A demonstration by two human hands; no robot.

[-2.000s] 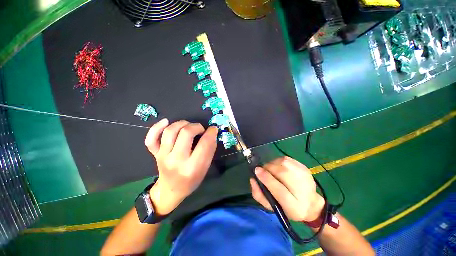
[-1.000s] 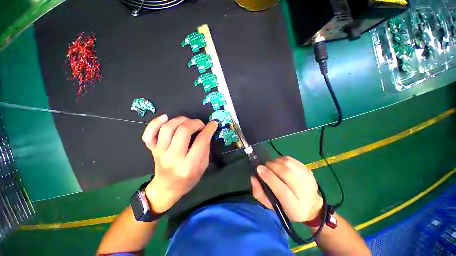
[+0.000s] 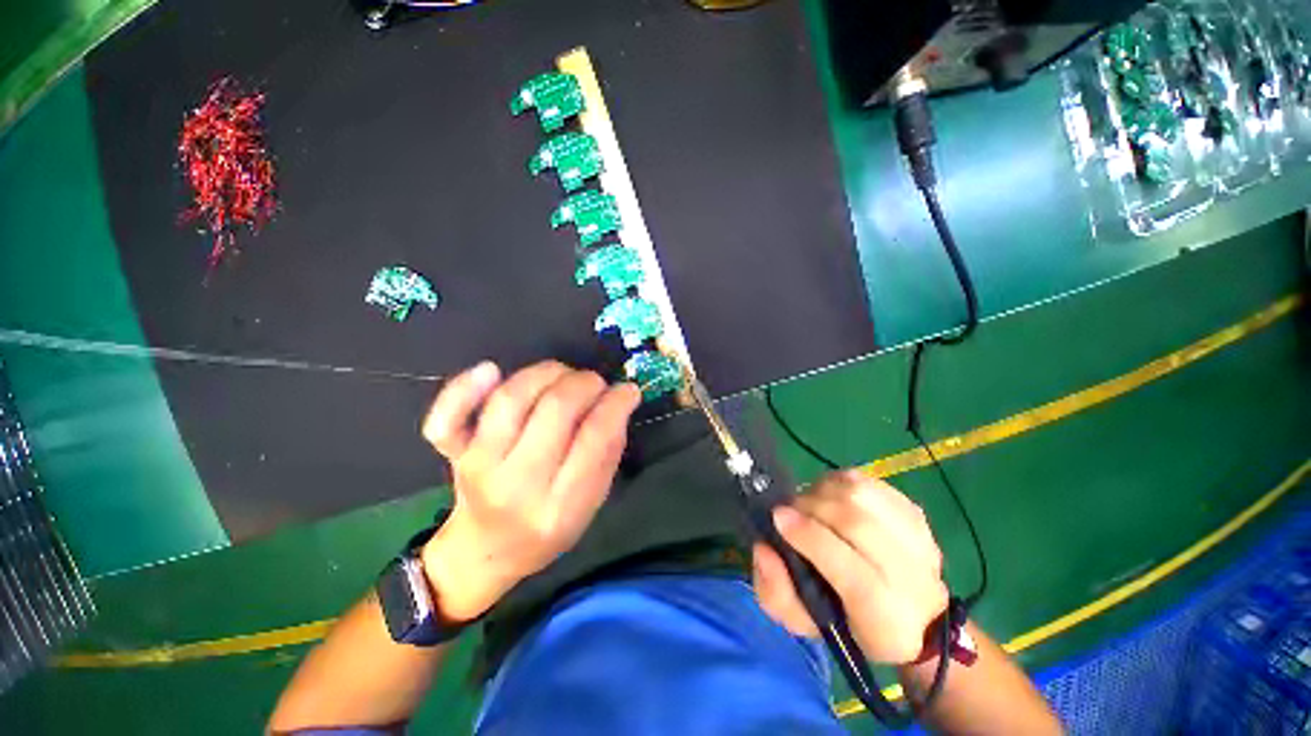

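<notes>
Several green circuit boards (image 3: pixel 585 217) sit in a row along the pale board holding strip (image 3: pixel 628 200). My left hand (image 3: pixel 529 453) holds the thin solder wire (image 3: pixel 309 365), which runs in from the left; its fingertips are beside the nearest board (image 3: pixel 654 375). My right hand (image 3: pixel 858 559) grips the soldering iron (image 3: pixel 784 539) by its black handle. The iron's metal shaft points up and left, its tip at the nearest board by the strip's near end. Exact tip contact is too small to tell.
A loose circuit board (image 3: pixel 401 291) and a pile of red lead wires (image 3: pixel 226 170) lie on the black work mat (image 3: pixel 360 144). The black soldering station (image 3: pixel 978 43) and a clear plastic tray (image 3: pixel 1150 226) with green boards are at the right. Stacked clear trays (image 3: pixel 36 561) stand at left.
My left fingertips and the iron's tip have moved from the second-nearest board to the nearest one. My right hand has shifted slightly right and down. The whole view has shifted slightly.
</notes>
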